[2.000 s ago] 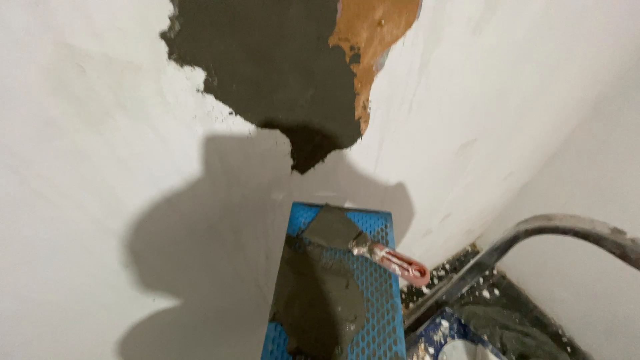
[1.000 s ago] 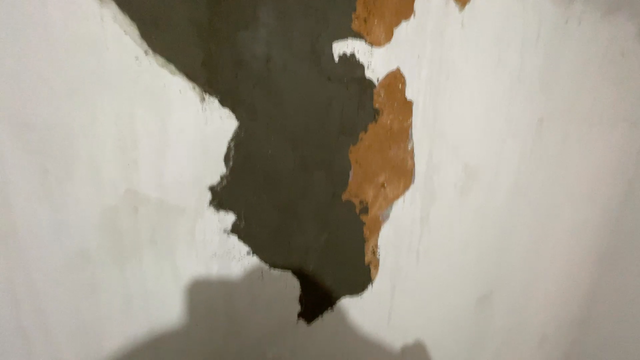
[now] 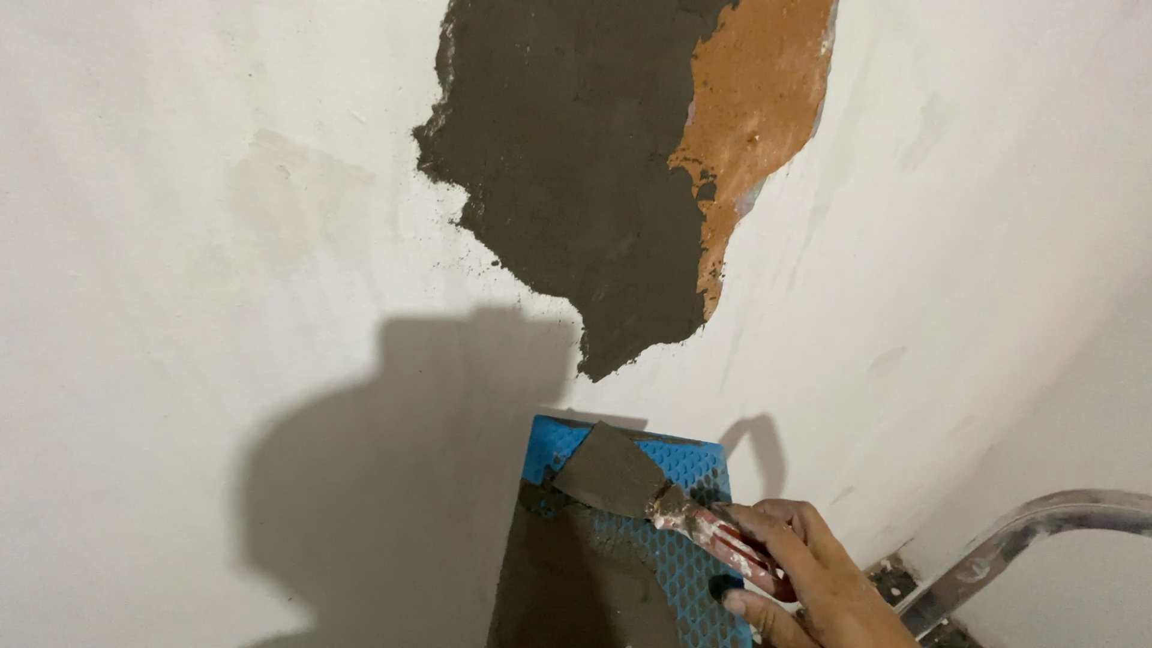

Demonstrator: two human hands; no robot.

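My right hand (image 3: 810,567) has its fingers at the red, plaster-spattered handle of a putty knife (image 3: 616,472); whether they grip it fully is hard to tell. The knife's blade, coated in grey mortar, lies across the upper part of a blue plastic plastering hawk or float (image 3: 702,468) with a honeycomb surface. Grey mortar (image 3: 576,576) covers much of that board's left and lower part. Just above it on the white wall is a patch of dark grey mortar (image 3: 585,180), bordered on its right by bare orange-brown wall (image 3: 765,99). My left hand is out of view.
A curved metal tube (image 3: 1017,531), spattered with white, rises at the lower right beside the wall (image 3: 945,225). Dark, speckled floor (image 3: 891,580) shows behind it. A large shadow of a head falls on the wall left of the board.
Two seconds ago the putty knife lay on the blue board with no hand near it; now my right hand is at its handle. The view tilted up to the patch and came back down.
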